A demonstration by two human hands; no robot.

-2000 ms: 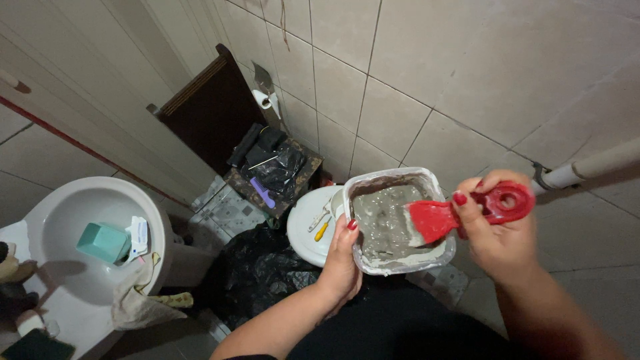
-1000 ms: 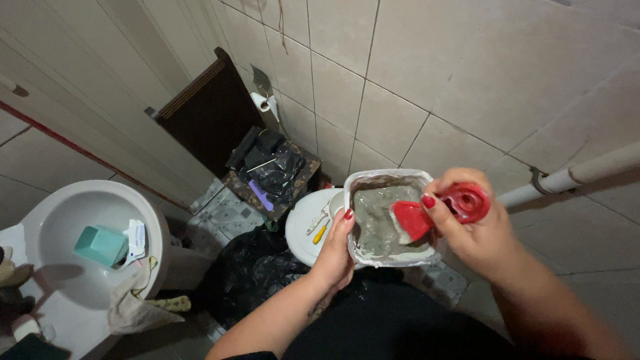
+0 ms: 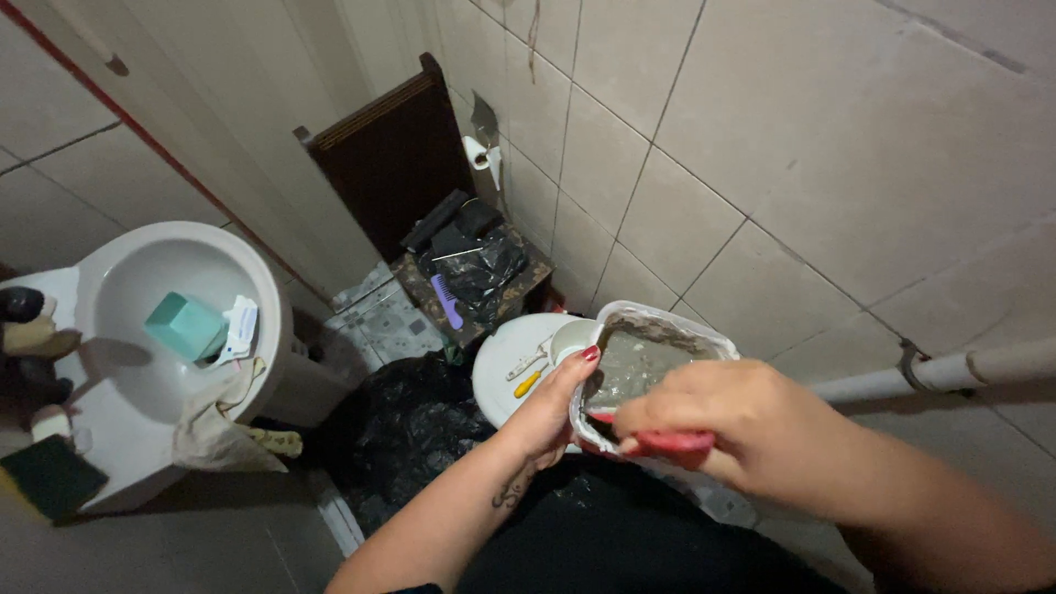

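A white plastic tub [image 3: 660,318] with wet grey paste [image 3: 631,363] in it is held at its left side by my left hand [image 3: 557,404], the thumb over the rim. My right hand [image 3: 701,412] grips the red handle of a scraper [image 3: 676,441] at the tub's near edge. The blade is mostly hidden by my fingers and the rim. Behind the tub, a yellow-handled screwdriver [image 3: 526,384] and another small tool [image 3: 526,361] lie on a white round lid [image 3: 495,355], beside a whitish round container [image 3: 575,334].
On the left is a white washbasin [image 3: 268,289] with a turquoise container [image 3: 183,326], a tube [image 3: 239,330] and a cloth [image 3: 202,433]. A chair [image 3: 392,157] bears black plastic and a purple comb [image 3: 446,302]. A black bag [image 3: 404,412] lies below; a white pipe [image 3: 957,371] runs along the tiled wall.
My right hand has brought the red scraper from over the middle of the paste to the tub's near rim. My left hand still holds the tub.
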